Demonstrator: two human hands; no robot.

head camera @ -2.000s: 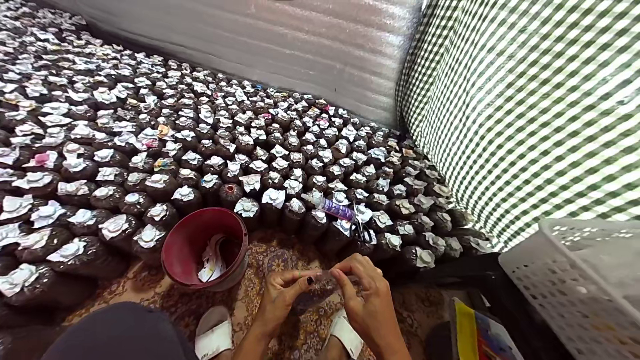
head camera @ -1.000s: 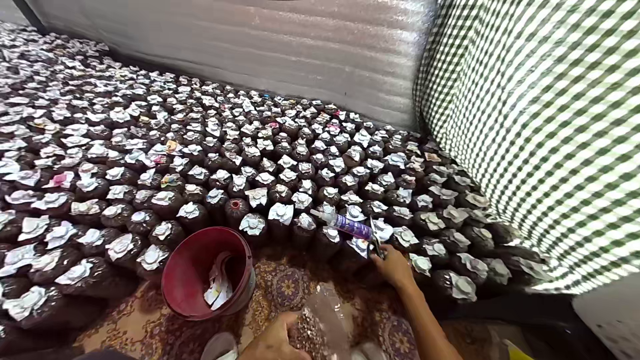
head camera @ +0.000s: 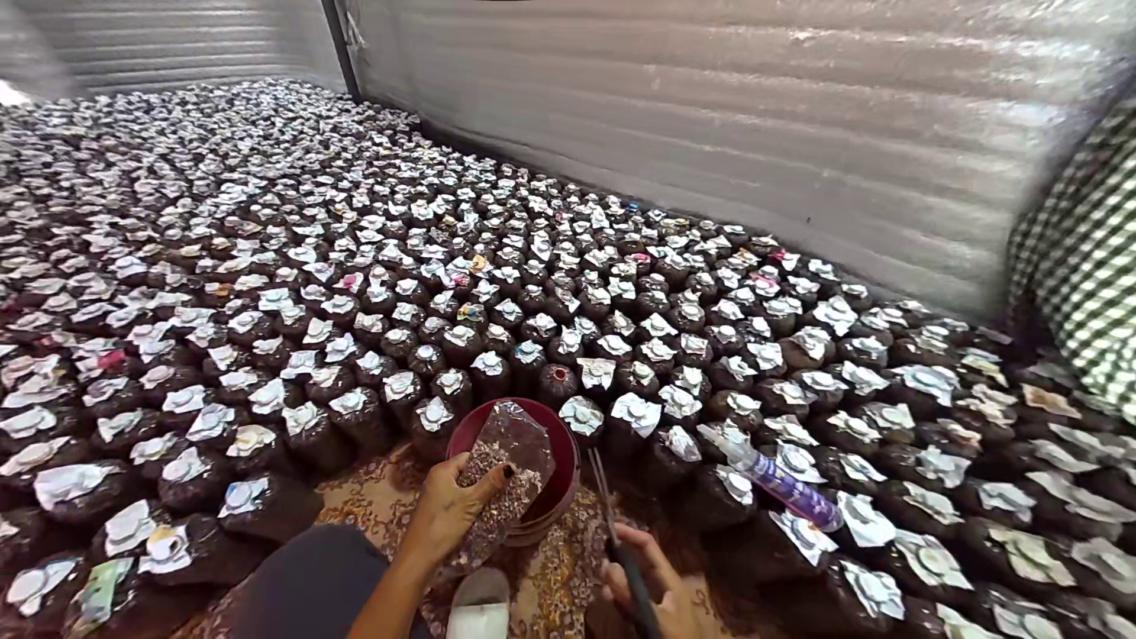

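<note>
My left hand [head camera: 457, 501] grips a clear plastic bag of pale grain [head camera: 506, 470], its upper part over the mouth of a dark red bucket [head camera: 568, 484]. To the right of the bucket, my right hand [head camera: 652, 577] holds a long metal tool with dark handles [head camera: 628, 568], which looks like tweezers or scissors; its two thin tips point up beside the bucket. A purple-labelled clear plastic bottle [head camera: 781, 484] lies on the paper-capped bags to the right. Behind the bucket, one dark bag [head camera: 557, 383] shows an uncovered reddish neck ring. The bucket's inside is mostly hidden by the grain bag.
Rows of dark filled bags [head camera: 364, 417] with paper caps surround the bucket and reach back to a silvery sheet wall [head camera: 710, 115]. A checkered cloth [head camera: 1087, 257] hangs at the right. Patterned flooring [head camera: 568, 568] and a sandalled foot [head camera: 479, 603] are below.
My right hand, at the bottle one second ago, is now lower beside the bucket with the metal tool. My left hand has brought the grain bag over the bucket. The view has turned left.
</note>
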